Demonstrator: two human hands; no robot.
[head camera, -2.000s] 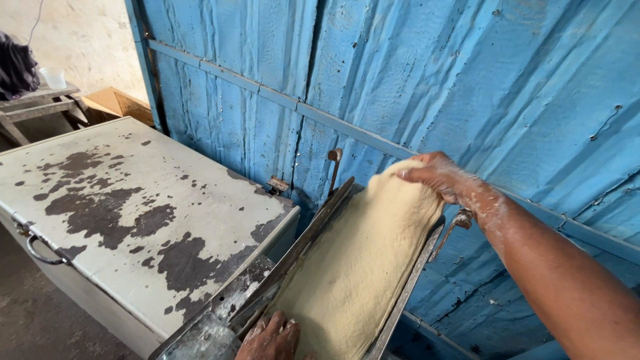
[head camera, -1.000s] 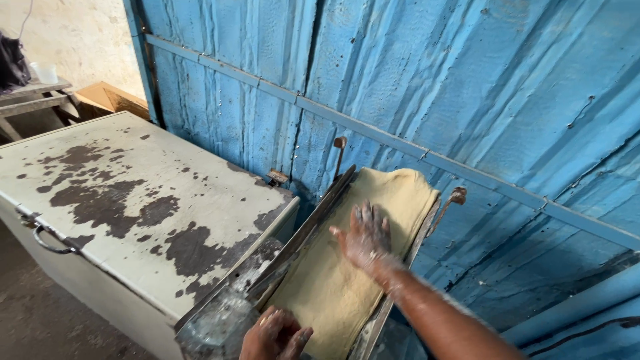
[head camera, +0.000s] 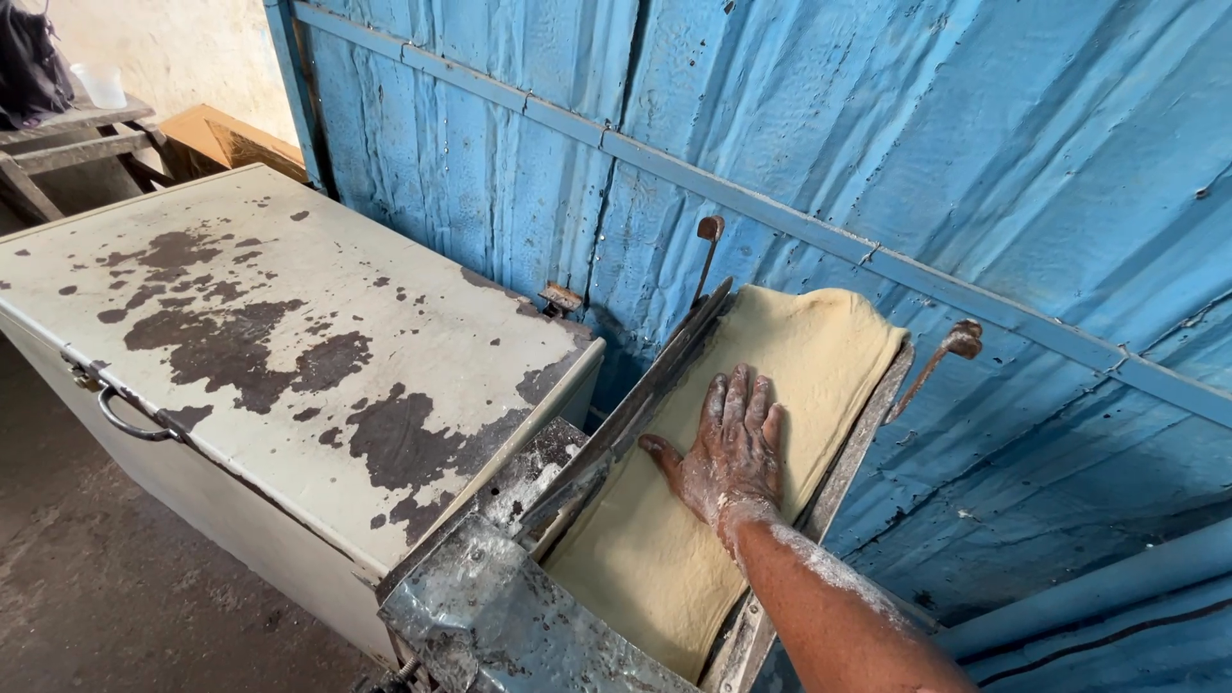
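A thick sheet of pale dough (head camera: 664, 558) lies lengthwise in a sloping metal chute (head camera: 833, 481) with raised sides. On the dough's middle rests my right hand (head camera: 727, 452), palm down, fingers a little apart and dusted with flour; it grips nothing. The dough's far end is folded or rounded at the top of the chute. Its near end passes behind a dented sheet-metal cover (head camera: 500, 616). My left hand is out of the frame.
A chest freezer (head camera: 404, 318) with a peeling white lid and a handle stands left of the chute. Behind runs a blue corrugated metal wall (head camera: 462, 164). Two rusty metal hooks (head camera: 710, 231) rise beside the chute. A wooden bench (head camera: 77, 144) holding a plastic cup (head camera: 99, 85) is at the far left.
My right hand held the dough's far end two seconds ago, then came down onto its middle. My left hand, earlier at the near end, has left the view.
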